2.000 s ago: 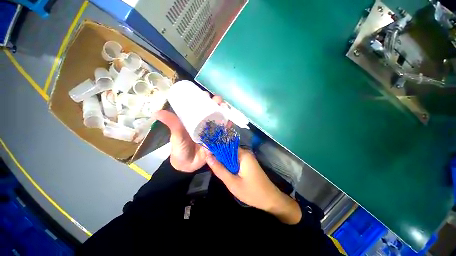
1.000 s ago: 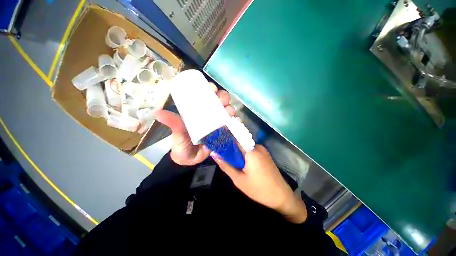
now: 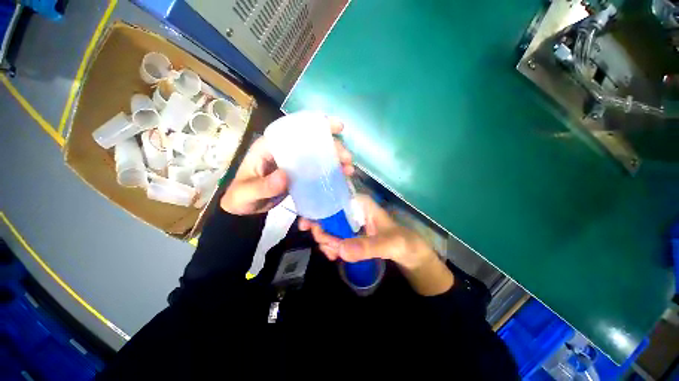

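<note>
A frosted white cup [image 3: 309,160] covers the upper end of a blue wire bundle [image 3: 337,225]. My left hand [image 3: 257,182] grips the cup, with its thumb in front and fingertips showing on the far side. My right hand [image 3: 380,242] is closed around the bundle just below the cup. Below that hand, the bundle's lower end shows inside a round, clear rim [image 3: 362,277]. A white strip [image 3: 272,232] hangs below my left hand; I cannot tell what it is. The terminal ends are hidden in the cup.
An open cardboard box [image 3: 93,160] with several loose white cups stands on the floor at left. A green bench [image 3: 461,134] extends right, with a metal mechanism [image 3: 573,85] on it. A vented grey cabinet [image 3: 279,33] is at the top; blue bins [image 3: 532,335] are at lower right.
The cup has moved down over the tips of the wire bundle, which were visible before. My left hand has closed more around the cup. The round rim and white strip now show below.
</note>
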